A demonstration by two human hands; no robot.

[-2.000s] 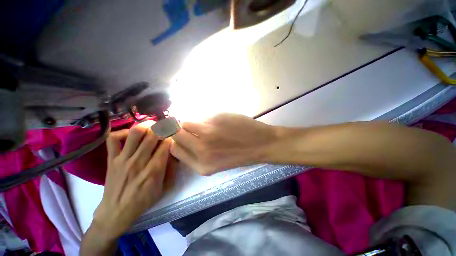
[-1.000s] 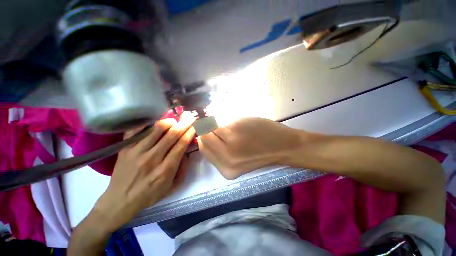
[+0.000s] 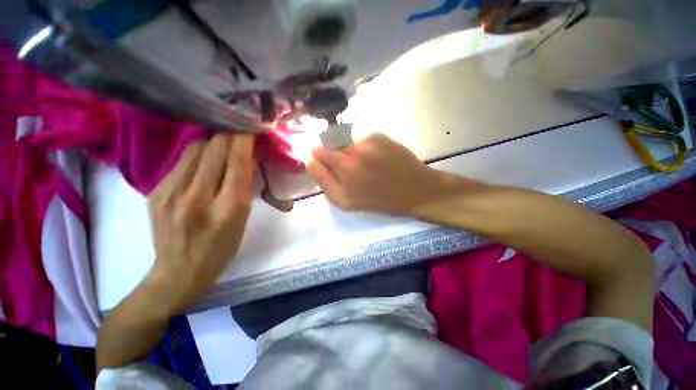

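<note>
The bright pink garment (image 3: 145,145) lies left of the needle area, and its edge runs under the presser foot (image 3: 327,103) in the lamp's glare. My left hand (image 3: 204,206) lies on the cloth's front edge, fingers together and pointing at the needle; whether it grips cloth cannot be told. My right hand (image 3: 374,175) is right of the needle, thumb and fingertips closed at the pink cloth's edge, beside a small pale grey plate (image 3: 336,136). What its fingertips hold is lost in the glare.
The machine bed (image 3: 488,99) has a dark seam line. Snips with yellow and green handles (image 3: 655,146) lie at the right. A tape-like strip (image 3: 366,255) edges the table. More pink cloth (image 3: 504,312) is below the edge. A blue crate (image 3: 183,354) is under the table.
My left hand has moved left, away from the needle and my right hand, and a small tan-edged opening in the bed now shows between them. More pink cloth shows at the needle.
</note>
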